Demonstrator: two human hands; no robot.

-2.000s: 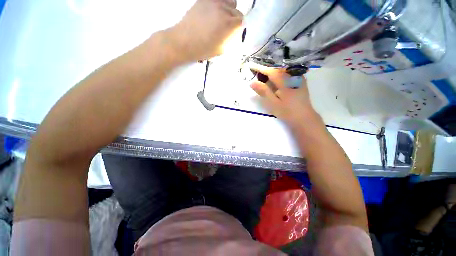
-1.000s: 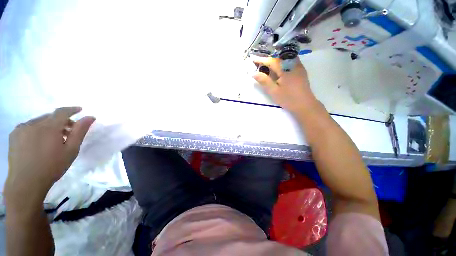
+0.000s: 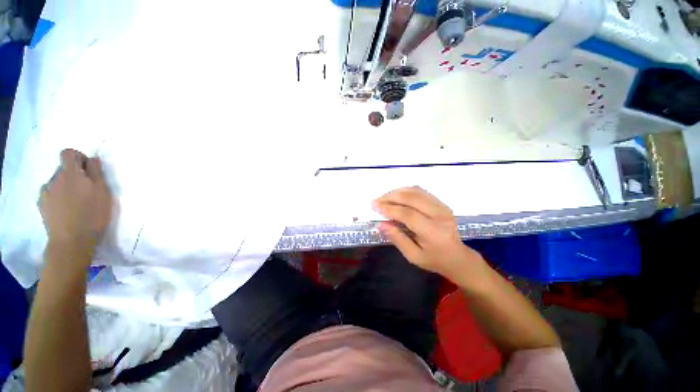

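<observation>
A large white fabric panel [image 3: 184, 176] with thin dark lines covers the left of the table and hangs over its front edge. My left hand [image 3: 77, 197] is on the panel at the far left, fingers curled on the cloth. My right hand [image 3: 418, 230] is over the table's front edge, right of the panel, thumb and fingers apart; no held thing shows. The white sewing machine [image 3: 491, 99] stands behind it. A dark round knob with a grey tip [image 3: 393, 98] is beside the needle area [image 3: 358, 88], where the panel lies close by.
A slim dark metal tool [image 3: 594, 178] lies right of the bed, near a small dark box [image 3: 632, 174] and brown tape [image 3: 670, 168]. Below are a grey ruler-like table edge [image 3: 499, 223], a blue bin [image 3: 568, 256], a red stool [image 3: 467, 337] and heaped white fabric [image 3: 165, 360].
My right hand has left the needle area and come down to the front edge. My left hand has gone from the needle area to the left, now on the panel, which has spread over the front edge.
</observation>
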